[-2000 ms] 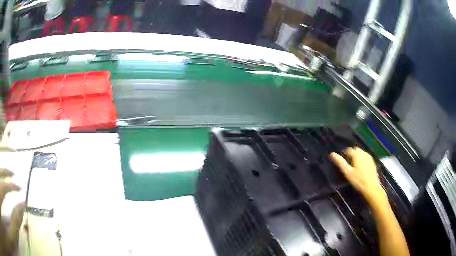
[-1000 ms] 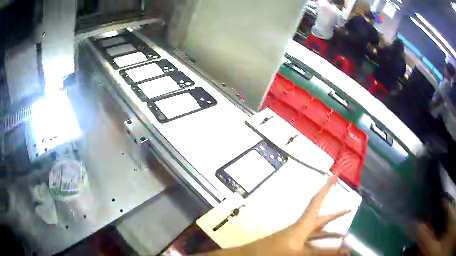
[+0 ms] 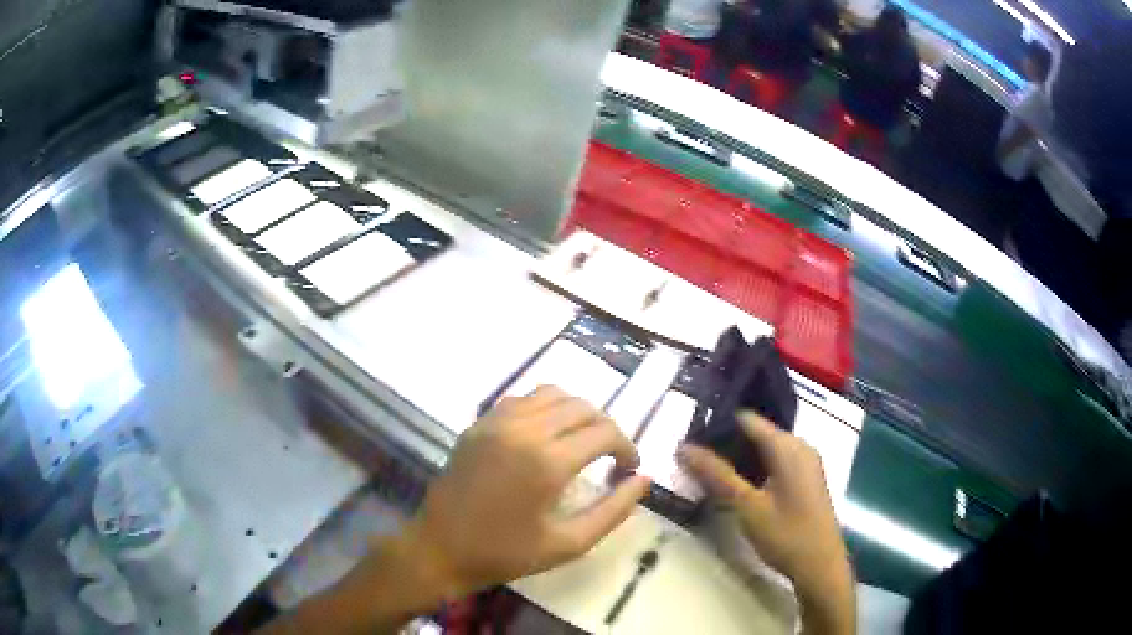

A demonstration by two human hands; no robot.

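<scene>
Several black phone middle frames (image 3: 360, 267) lie in a row on the white infeed belt (image 3: 453, 310) at upper left. Another frame (image 3: 583, 354) lies apart, nearer me, between the guide plates. A further frame (image 3: 664, 434) is beside it, partly covered by my hands. My left hand (image 3: 528, 490) is over the near side of these frames, fingers curled; whether it grips one is hidden. My right hand (image 3: 782, 509) holds a blurred, upright bunch of black middle frames (image 3: 751, 391) at the belt's right end.
Cream guide plates lie at the far side (image 3: 621, 279) and near side (image 3: 633, 583) of the belt. The red plastic tray (image 3: 732, 248) is beyond, beside the green line conveyor (image 3: 919, 360). A grey machine panel (image 3: 497, 112) stands at the back. Seated people are far off.
The view swung from the black trays to the belt. My left hand moved over the near frames. My right hand came in from the right with the dark bunch. Another frame now lies beside the single one.
</scene>
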